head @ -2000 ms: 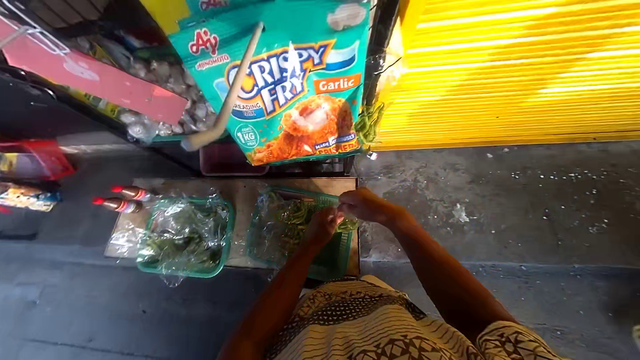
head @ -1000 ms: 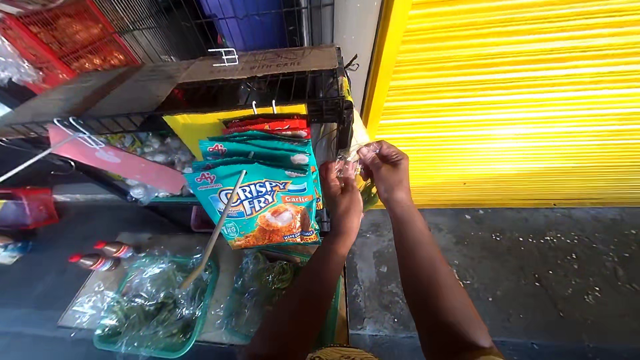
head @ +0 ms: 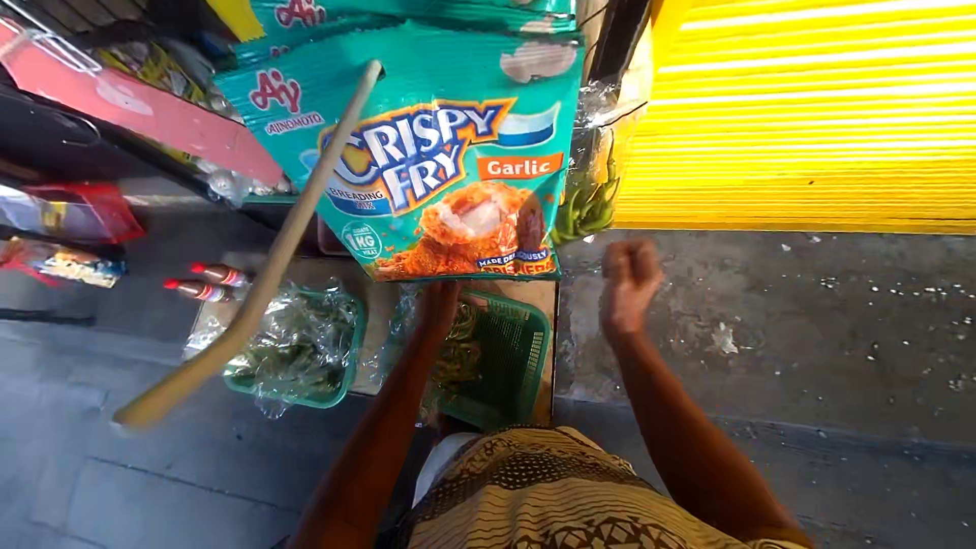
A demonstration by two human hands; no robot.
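My right hand (head: 631,286) is in the air over the concrete at the right, its fingers curled and nothing plainly visible in them. My left hand (head: 440,299) reaches up beneath the teal breading mix packet (head: 450,160), whose lower edge hides the fingers. Below that packet is a green plastic basket (head: 509,366) with bagged green vegetables (head: 459,354) on its left side. A clear bag of green vegetables (head: 591,198) hangs just right of the packets, above and left of my right hand.
A second green basket (head: 352,358) with plastic-wrapped greens stands left, near red-capped bottles (head: 200,290). A wooden stick (head: 293,229) slants across the packets. A yellow corrugated shutter (head: 793,114) borders the concrete floor (head: 762,328). A pink strip (head: 145,114) runs upper left.
One second ago both hands were together beside the rack, right of the packets. They have since come apart and lower, the left one behind the packet's edge. The view has tilted downward.
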